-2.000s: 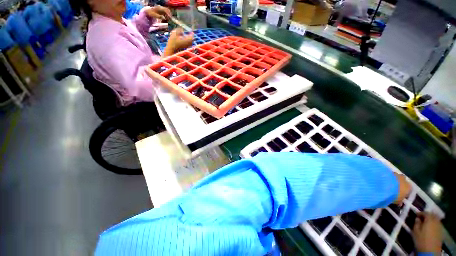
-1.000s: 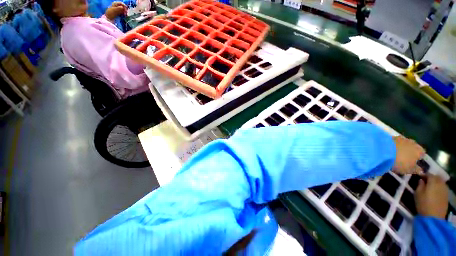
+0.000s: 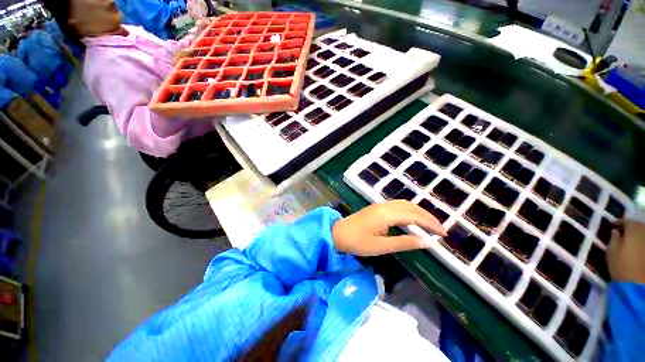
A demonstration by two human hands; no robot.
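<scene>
A large white foam tray [image 3: 488, 263] lies on the dark green bench in front of me. Its grid pockets hold dark glossy units, mostly in pairs. My left hand [image 3: 387, 228] is at the tray's near left edge, fingers extended and a little apart, fingertips touching the rim, with no unit seen in it. My right hand [image 3: 628, 251] is at the tray's right end, cut off by the picture's edge; its fingertips are blurred, and whether it holds anything cannot be told.
A red-orange tray [image 3: 225, 107] rests tilted on stacked white trays [image 3: 332, 134] at the left. Beside them is a person in pink [image 3: 117, 88] in a wheelchair. A pale box or board [image 3: 240, 206] lies below the stack. A white sheet [image 3: 527, 53] lies across the bench.
My left hand has moved from the tray's right end to its near left edge, uncovering the tray. The red-orange tray has turned and shifted left on the stack. My right hand stays at the right end.
</scene>
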